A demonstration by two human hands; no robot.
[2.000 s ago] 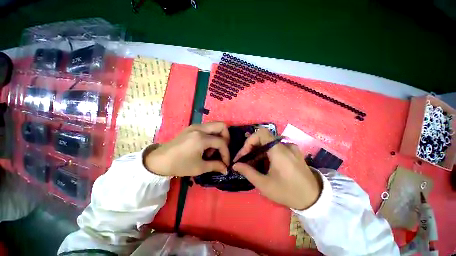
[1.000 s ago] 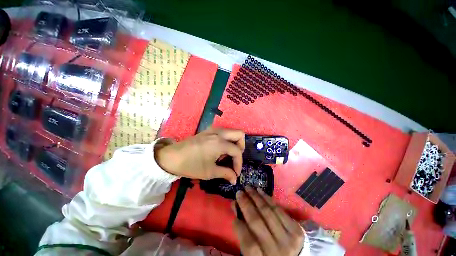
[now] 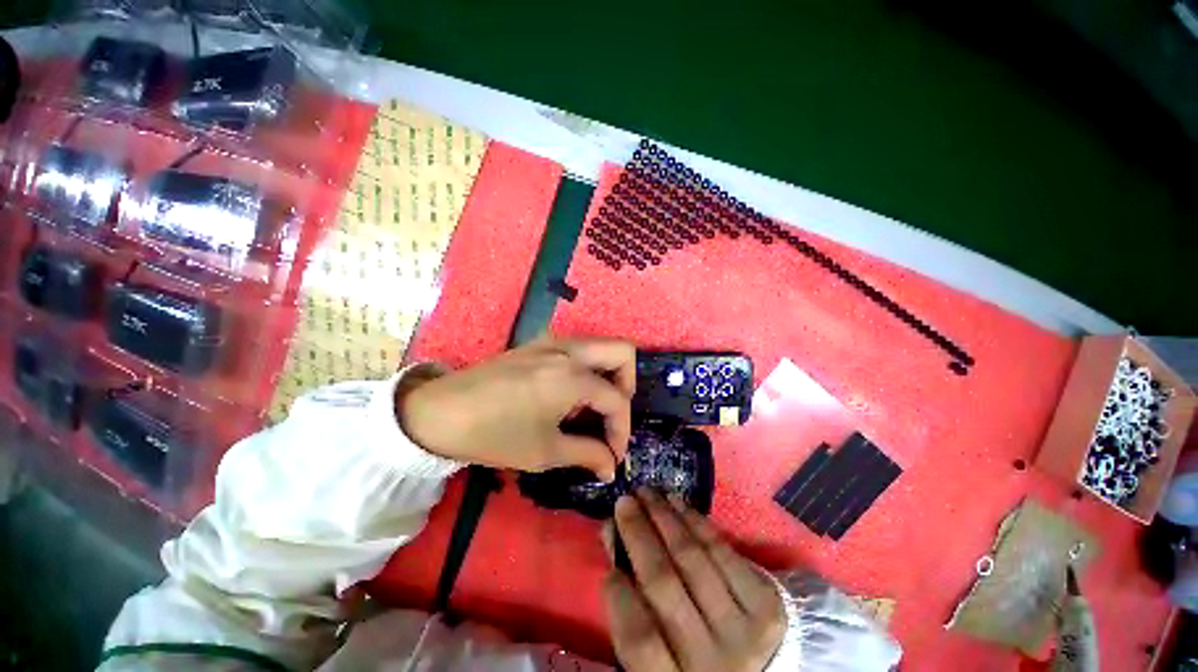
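Observation:
A black device housing (image 3: 667, 466) lies on the red mat, partly under both hands. A black cover panel (image 3: 696, 389) with pale round spots lies just above it. My left hand (image 3: 532, 404) is over the housing's left part, its thumb and index fingertips together at the housing; whether they pinch a small part is hidden. My right hand (image 3: 690, 578) lies back up at the housing's lower edge, fingers close together. A dark object shows beside its index finger, perhaps the tweezers (image 3: 623, 549); the grip is hidden.
Black strips (image 3: 838, 486) lie on a white backing sheet (image 3: 775, 418). Small black rings (image 3: 657, 210) lie above. A parts box (image 3: 1059, 418) and glue gun (image 3: 1077, 628) are right; a tan-yellow sheet (image 3: 381, 250) and blister tray (image 3: 99, 374) are left.
My right hand has moved down from above the housing and turned back up, uncovering the panel and black strips. My left hand stays at the housing. The view has shifted.

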